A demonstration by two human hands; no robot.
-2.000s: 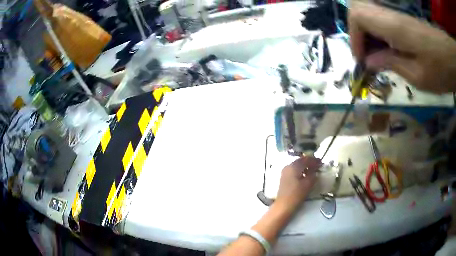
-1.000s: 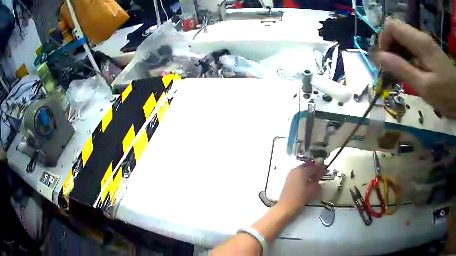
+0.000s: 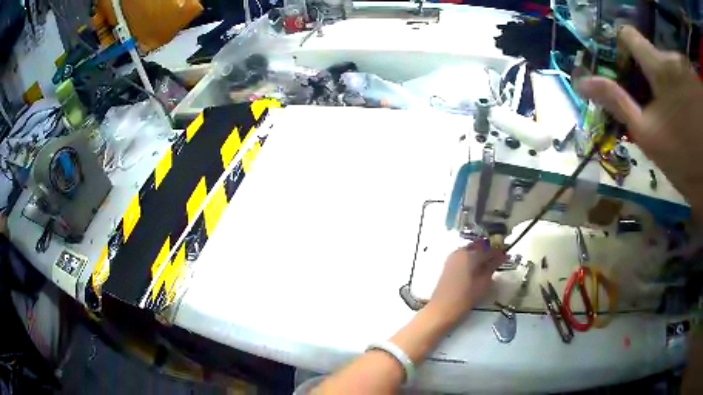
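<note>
My right hand (image 3: 647, 100) is at the upper right, partly blurred, closed around the handle of a long thin screwdriver (image 3: 551, 202). The dark shaft slants down and left to the foot area of the white sewing machine (image 3: 532, 193) with teal-blue trim. My left hand (image 3: 470, 270) is at the needle area by the screwdriver's tip. Its fingertips are together there; whether they pinch a small part cannot be seen. The presser foot is hidden behind the fingers.
Thread snips (image 3: 556, 312) and scissors with red and orange loops (image 3: 578, 299) lie right of my left hand. An oval metal tab (image 3: 504, 327) is at the bed's front edge. Hazard tape (image 3: 181, 208) crosses the table's left side. Plastic bags (image 3: 262, 73) lie behind.
The view has shifted, so the machine shows further right. Both hands stay at the machine, with the screwdriver still slanting down to my left fingertips. The fingers of my right hand look slightly more spread.
</note>
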